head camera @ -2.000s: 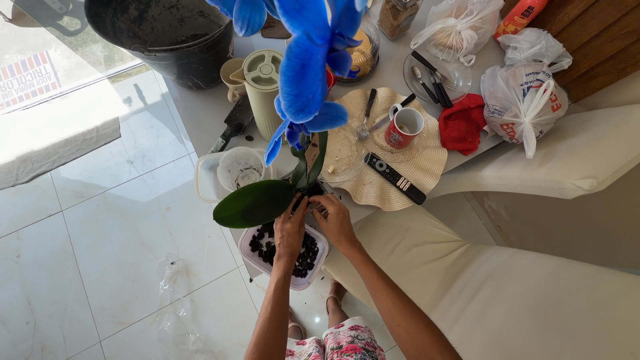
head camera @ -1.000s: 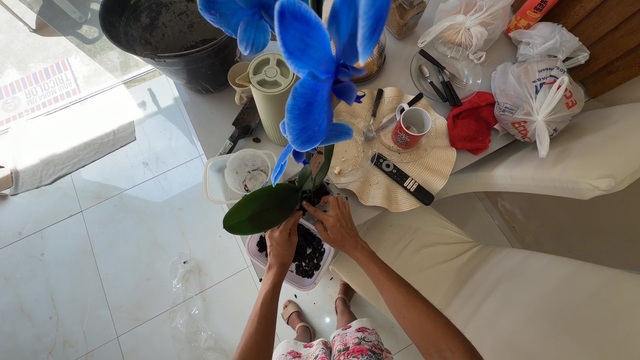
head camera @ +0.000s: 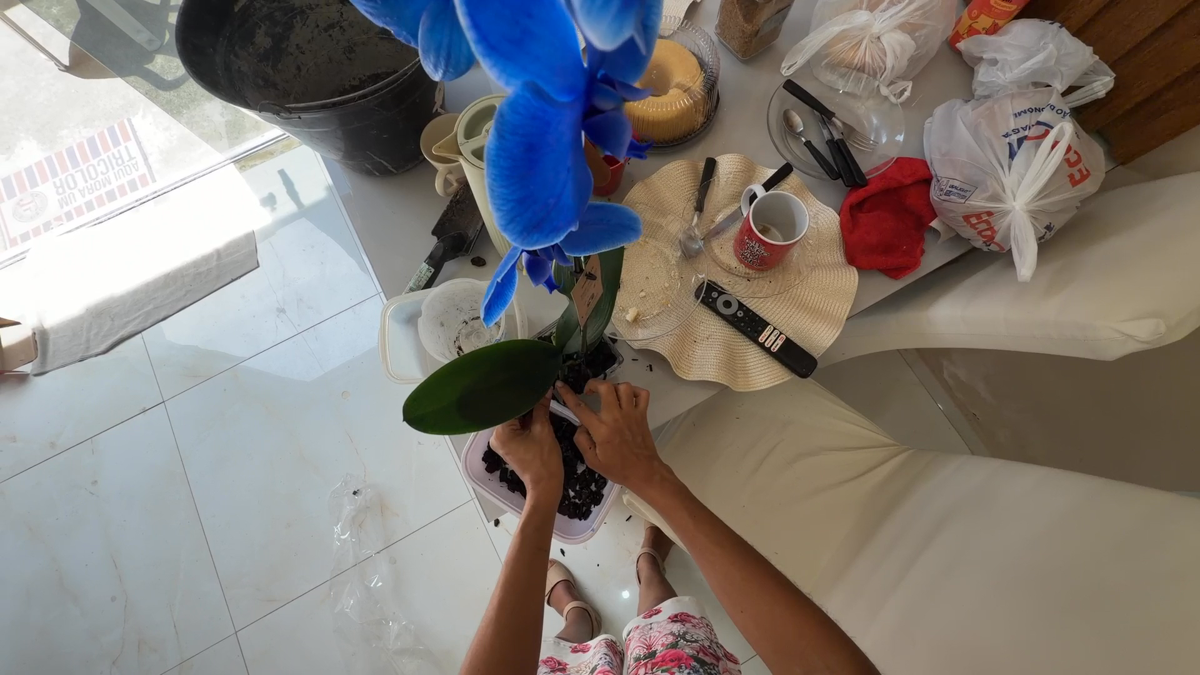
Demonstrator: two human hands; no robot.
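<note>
A potted orchid with large blue petals [head camera: 539, 164] and a broad green leaf [head camera: 483, 386] stands at the table's edge, its dark pot [head camera: 600, 356] partly hidden. My left hand [head camera: 532, 448] is at the leaf's base, its fingertips covered by the leaf. My right hand [head camera: 614, 431] reaches to the dark potting mix at the plant's foot, index finger extended; whether it pinches a piece is not visible. Below both hands sits a pale plastic tub [head camera: 548, 532] of dark bark pieces. Left of the pot is a clear round plastic container [head camera: 455, 319].
A black bucket [head camera: 328, 122], a hand trowel [head camera: 450, 234] and a pale jug [head camera: 478, 155] are at the left. Rightward lie a woven placemat [head camera: 797, 366], a red mug [head camera: 769, 230], a remote control [head camera: 755, 328], a red cloth [head camera: 886, 216] and plastic bags [head camera: 1012, 178]. Cream chairs [head camera: 937, 544] adjoin the table.
My hands stay at the plant's base, with small shifts of the fingers. The view has moved somewhat.
</note>
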